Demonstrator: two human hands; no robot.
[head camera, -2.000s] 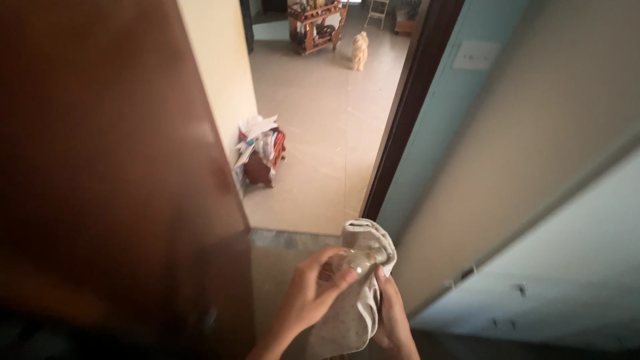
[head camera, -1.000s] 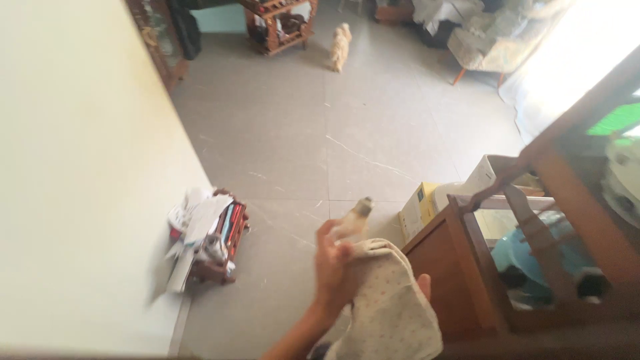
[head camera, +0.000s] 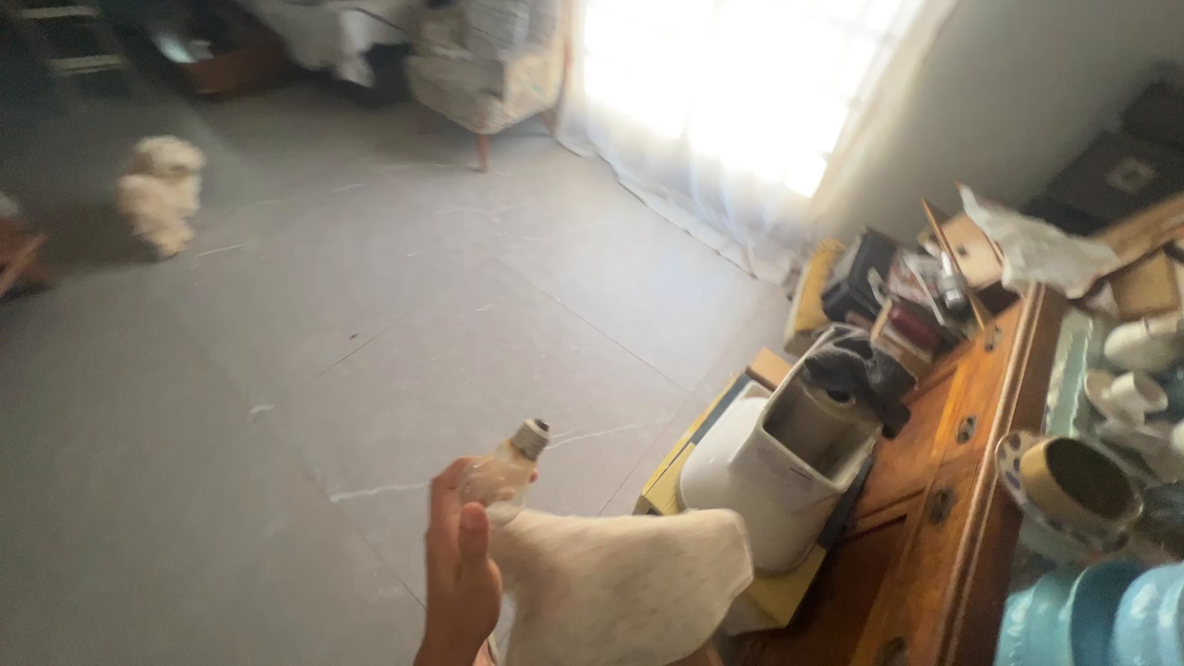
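My left hand (head camera: 462, 564) holds a clear glass light bulb (head camera: 490, 476) by its glass, with the metal screw base pointing up and to the right. A cream cloth (head camera: 629, 583) hangs just right of the bulb and touches its lower side. My right hand is almost wholly hidden behind and below the cloth; only a bit of skin shows at the bottom edge, so its fingers cannot be made out.
A wooden cabinet (head camera: 925, 518) with crockery on top stands at right. Against it are a white bin (head camera: 731, 490) and a yellow box (head camera: 786, 592). A small pale dog (head camera: 162, 194) is on the tiled floor at left; an upholstered chair (head camera: 481, 83) stands farther back.
The view has moved from the doorway into the room and turned right. The bulb, earlier against the cloth between both hands, now stands out above it in my left hand.
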